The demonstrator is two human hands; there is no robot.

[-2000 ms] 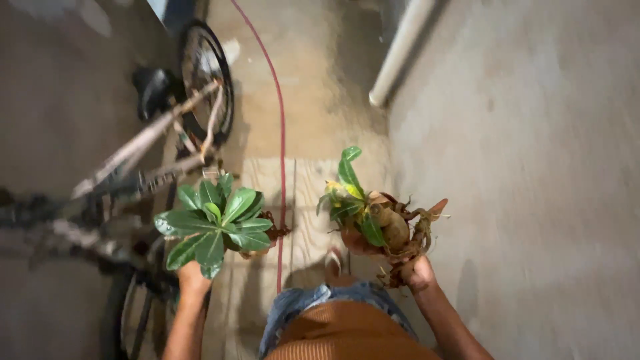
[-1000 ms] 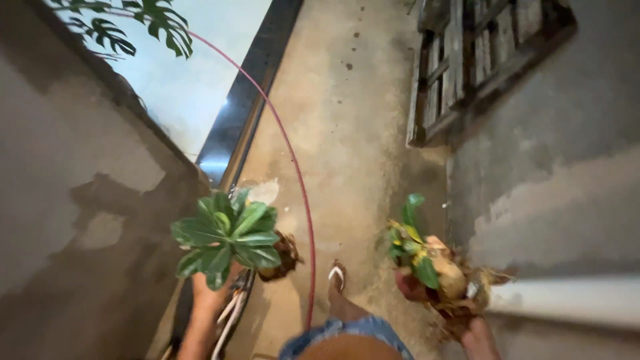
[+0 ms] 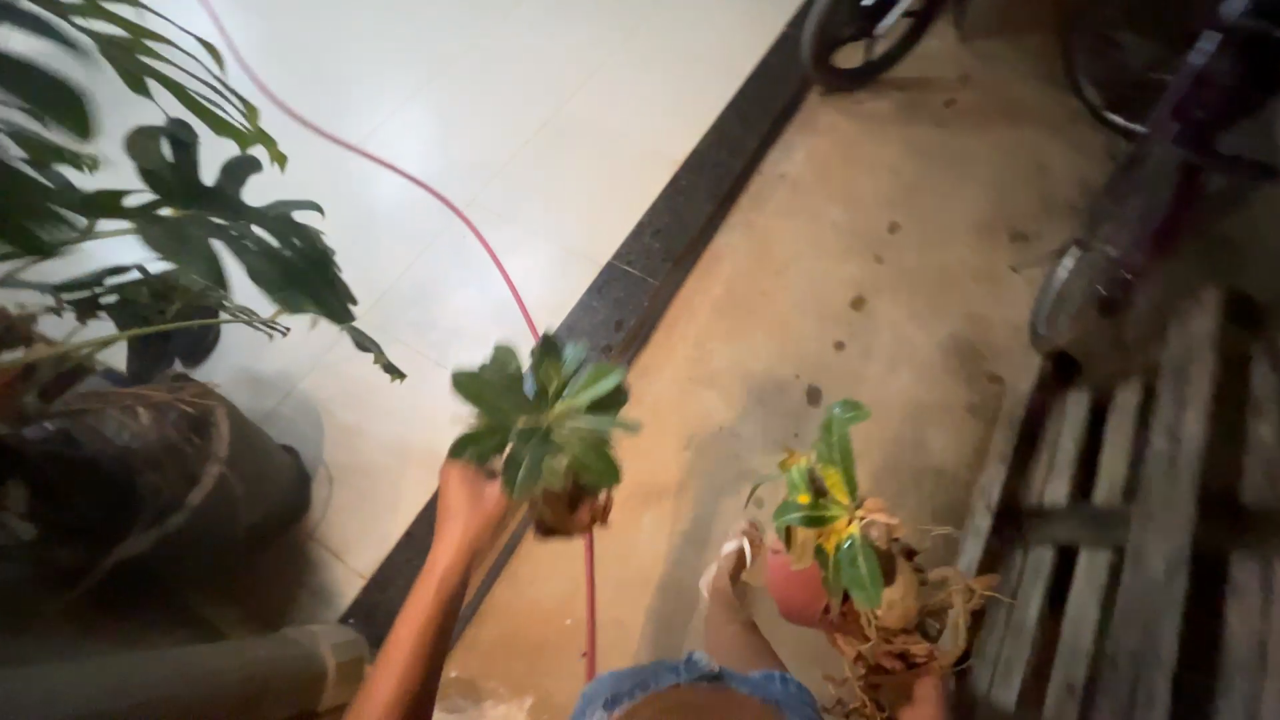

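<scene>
My left hand point(image 3: 474, 505) holds a leafy green plant point(image 3: 545, 415) with a clump of brown roots below its leaves. At the lower right, my right hand point(image 3: 922, 697) grips a second plant point(image 3: 845, 520), with green and yellow leaves, a swollen pale base and bare, tangled roots. Part of that hand is hidden by the roots and cut off by the frame's edge. A rounded reddish thing point(image 3: 795, 588) shows beside this plant's base; I cannot tell what it is.
A red hose point(image 3: 440, 200) crosses the pale tiles and passes over a dark stone edge point(image 3: 680, 215). Large monstera leaves point(image 3: 240, 230) hang at left above a dark pot point(image 3: 170, 500). Wooden pallets point(image 3: 1150, 560) lie at right, near bicycle wheels point(image 3: 865, 40). A sandalled foot point(image 3: 735, 560) is below.
The view has turned and moved along the passage, bringing the monstera and stone edge further in. Both plants are still held in my hands.
</scene>
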